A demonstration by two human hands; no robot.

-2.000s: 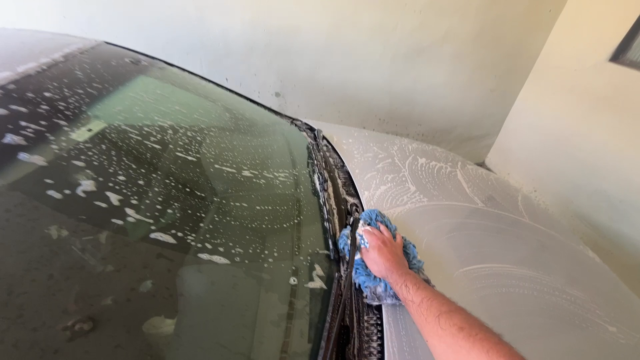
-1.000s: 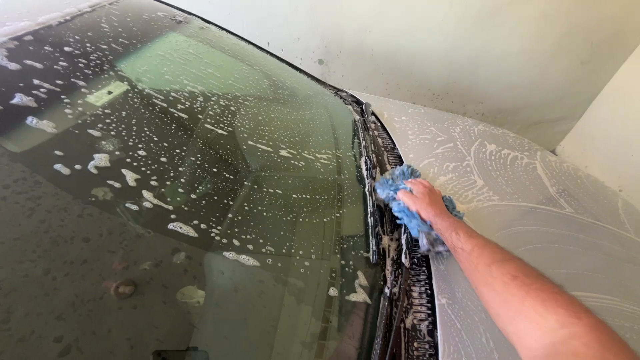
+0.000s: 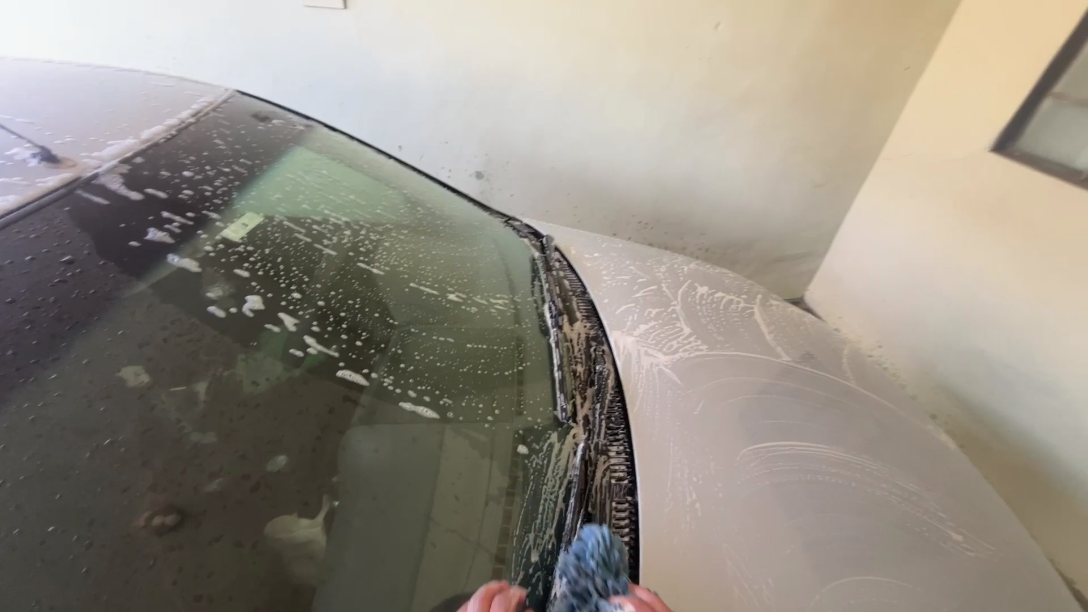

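Observation:
At the bottom edge of the head view, a wet blue microfiber wash mitt (image 3: 592, 565) lies over the lower end of the black cowl (image 3: 614, 463), where the windshield meets the hood. My right hand (image 3: 642, 600) grips the mitt's right side, and only its fingers show. My left hand (image 3: 495, 598) is just left of the mitt, over the lower windshield (image 3: 408, 476); its curled fingers are cut off by the frame, so what they touch is hidden. A wiper (image 3: 557, 365) lies along the glass edge. Soap streaks mark the silver hood (image 3: 765, 408).
The car's roof (image 3: 93, 102) with a short antenna (image 3: 42, 155) is at upper left, with foam on it. A pale wall (image 3: 595, 110) runs close along the far side. Another wall (image 3: 977, 255) with a dark-framed window (image 3: 1054, 127) stands at right.
The blue mitt and my right hand have moved down along the cowl toward the near side. My left hand has come into view beside them. The view has shifted.

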